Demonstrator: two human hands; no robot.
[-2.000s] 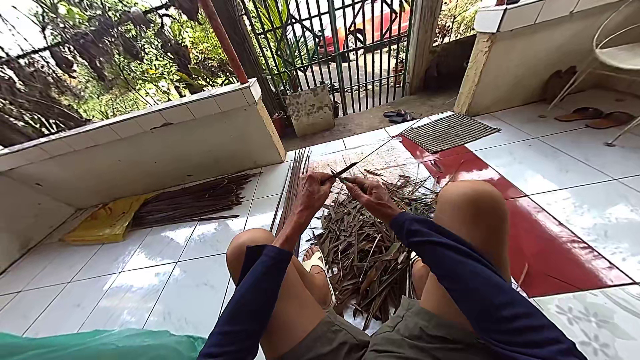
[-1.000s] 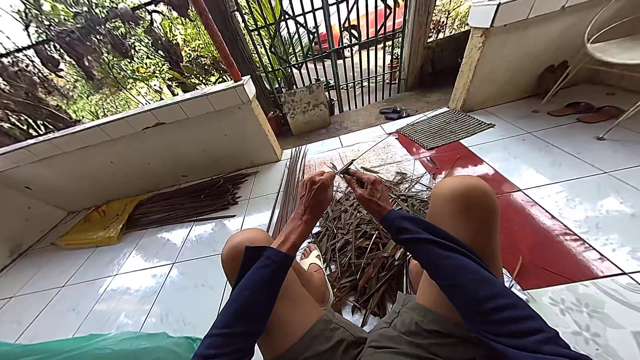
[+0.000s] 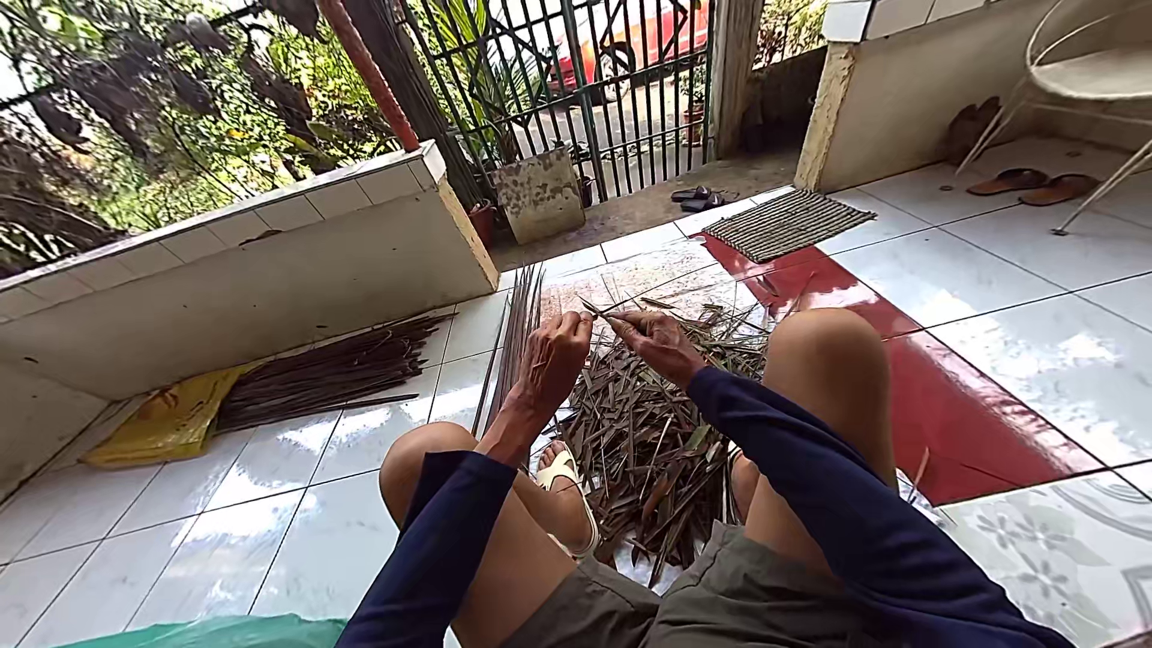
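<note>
My left hand [image 3: 555, 353] and my right hand [image 3: 658, 342] meet above a heap of dry brown leaf strips [image 3: 643, 450] on the floor between my feet. Both hands are closed on a thin dark stalk or strip [image 3: 594, 310]; whether one of them also holds a small blade cannot be told. Long thin leaf midribs [image 3: 519, 333] lie beside my left hand, pointing away from me. A bundle of dark, long stalks [image 3: 333, 371] rests on the tiles at the left, its near end on a yellow plastic sack [image 3: 171, 418].
A low wall [image 3: 261, 279] runs along the left, and a metal gate [image 3: 576, 99] stands ahead. A woven mat [image 3: 790, 222] lies beyond the heap. Slippers [image 3: 697, 198] are near the gate, brown sandals [image 3: 1030, 184] under a metal chair [image 3: 1098, 76]. Green plastic [image 3: 216, 633] shows at lower left.
The dark piece that stuck out up and right from between my hands two seconds ago no longer shows that way. Both hands remain close together over the heap.
</note>
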